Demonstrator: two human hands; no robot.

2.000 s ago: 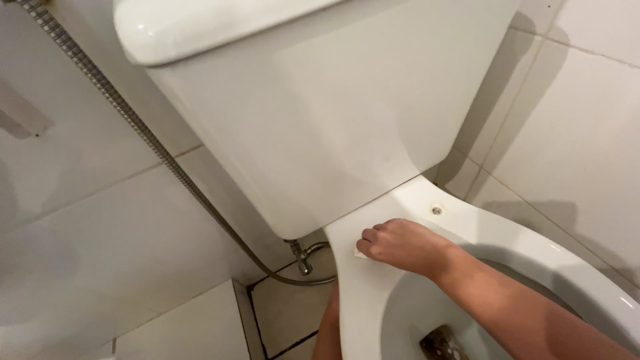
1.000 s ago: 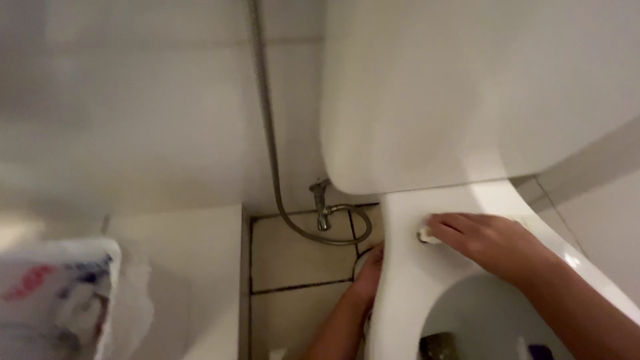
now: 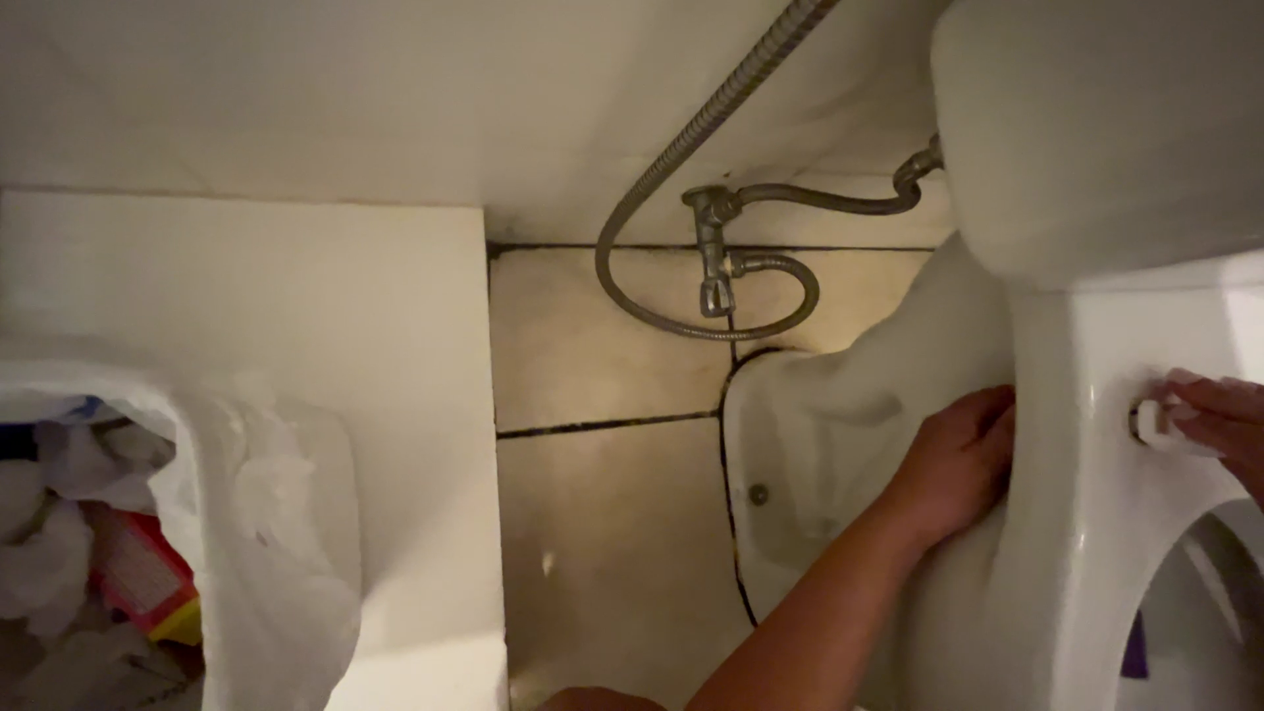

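A white ceramic toilet bowl without a seat fills the right side, below its cistern. My left hand reaches under the bowl's rim from the left; its fingertips are hidden beneath, so what they hold cannot be told. At the right edge my right hand has its fingers on a small white plastic fitting at a mounting hole in the rim. Part of that hand is out of view. Something dark purple shows inside the bowl.
An angle valve with a looped metal hose and a supply hose stands by the wall, left of the cistern. A lined waste bin with crumpled paper is at the far left, beside a white tiled ledge.
The view has swung left and down, bringing the bin and valve closer to the middle. My left hand, mostly hidden two seconds ago, now shows under the rim. My right hand remains at the rim.
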